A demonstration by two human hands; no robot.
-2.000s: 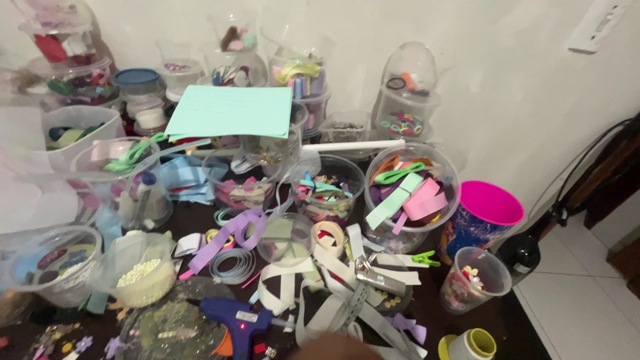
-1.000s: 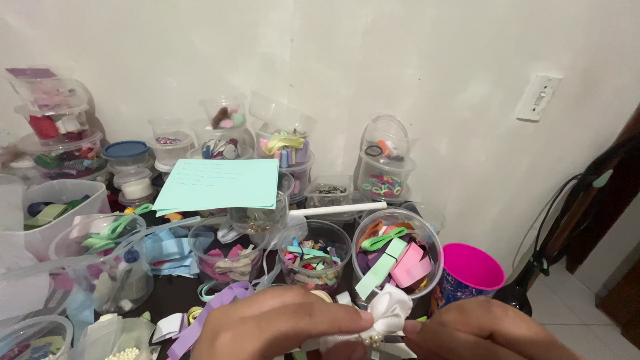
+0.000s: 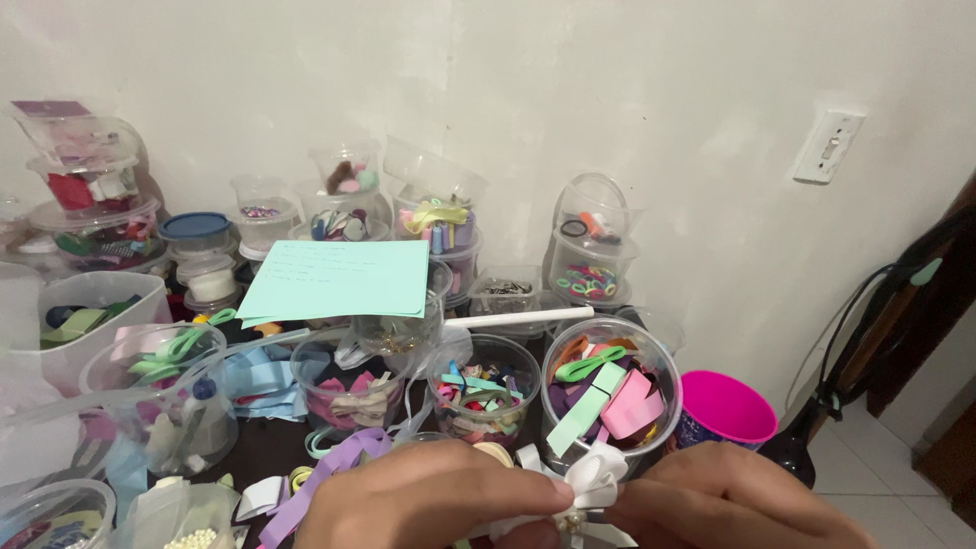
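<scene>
A white ribbon bow with small pearl-like beads at its middle is at the bottom centre. My left hand grips its left side between thumb and index finger. On the bow's right side are the fingertips of my right hand, touching its loops; the thumb there is mostly hidden. Just behind the hands stand a round clear tub of coloured ribbons and a smaller tub of ribbon scraps. A lilac ribbon lies left of my left hand.
Stacked clear tubs line the wall. A mint-green sheet with handwriting rests over tubs, beside a white stick. A pink cup and a dark bottle stand right. A tub of pearl beads is lower left.
Two seconds ago only a blurred bit of a hand showed at the bottom edge; now both hands are in view with the white bow. The view has tilted up, and the glue gun has left it.
</scene>
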